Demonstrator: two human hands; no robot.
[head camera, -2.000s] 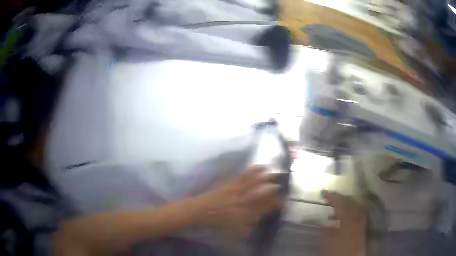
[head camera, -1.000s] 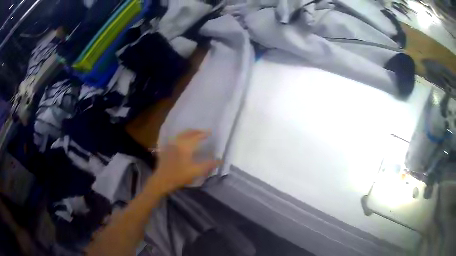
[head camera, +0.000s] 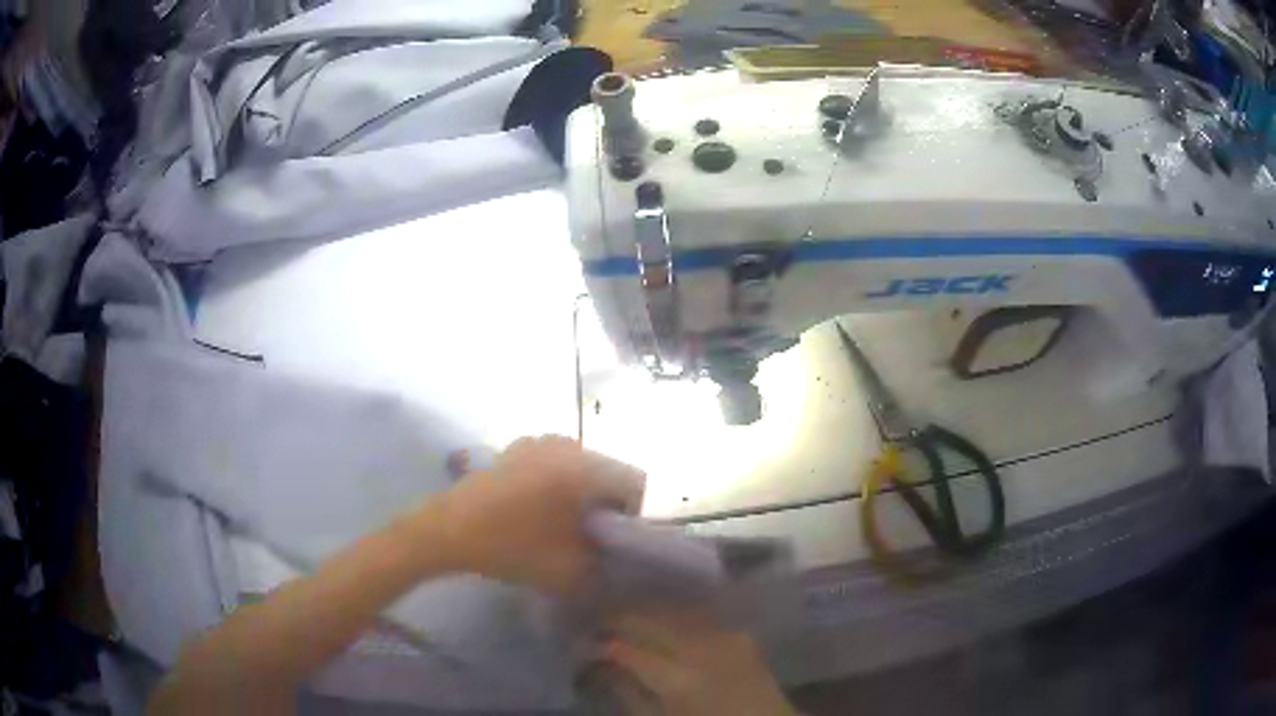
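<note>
A light grey fabric panel (head camera: 322, 448) lies over the left part of the white table and reaches my hands. My left hand (head camera: 539, 511) is closed on its edge, in front of the machine and left of the needle area. My right hand (head camera: 693, 664) is low at the bottom, just below my left hand, blurred and partly cut off; it touches a bunched grey and dark piece (head camera: 700, 560), but its fingers are partly hidden. The presser foot area (head camera: 738, 399) is in bright light, with no fabric visible under it.
The white JACK sewing machine (head camera: 896, 210) spans the right side. Scissors (head camera: 931, 490) with yellow and dark green handles lie right of the needle. Grey pieces with a dark rounded end (head camera: 560, 98) are piled behind. Ruler markings run along the grey front edge (head camera: 1064, 539).
The view has swung right, back to the machine. My left hand has moved from the panel's far left part to in front of the machine, bringing grey fabric. My right hand has come into view.
</note>
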